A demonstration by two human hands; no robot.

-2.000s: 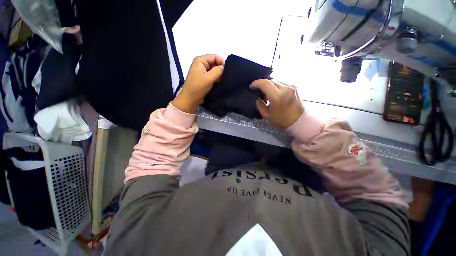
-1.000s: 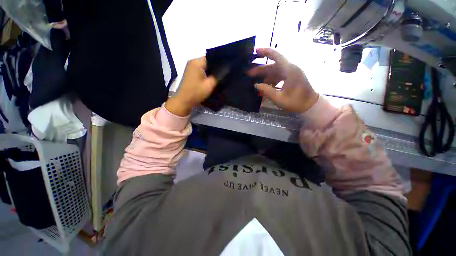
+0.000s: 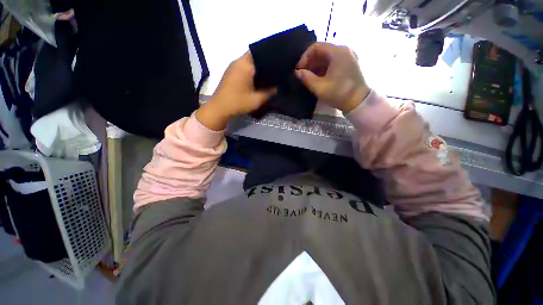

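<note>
A small black fabric piece (image 3: 278,56) is held between my two hands above the front edge of the white machine table. It looks folded, with a straight top edge. My left hand (image 3: 236,89) grips its left side, with the fingers partly hidden behind the cloth. My right hand (image 3: 332,72) pinches the cloth near its right side between thumb and fingers. The sewing machine head (image 3: 470,21) is to the right of my right hand, cut off by the top edge. The cloth is apart from it.
A black panel with a white stripe (image 3: 137,65) hangs over the table's left side. A white plastic basket (image 3: 77,202) with dark cloth stands lower left. A phone (image 3: 490,83) and black-handled scissors (image 3: 525,140) lie at right. A ruler tape (image 3: 297,126) runs along the front edge.
The black piece has moved up slightly and been turned and folded in my hands. My right hand opened one second ago and now pinches the cloth. The view has shifted a little.
</note>
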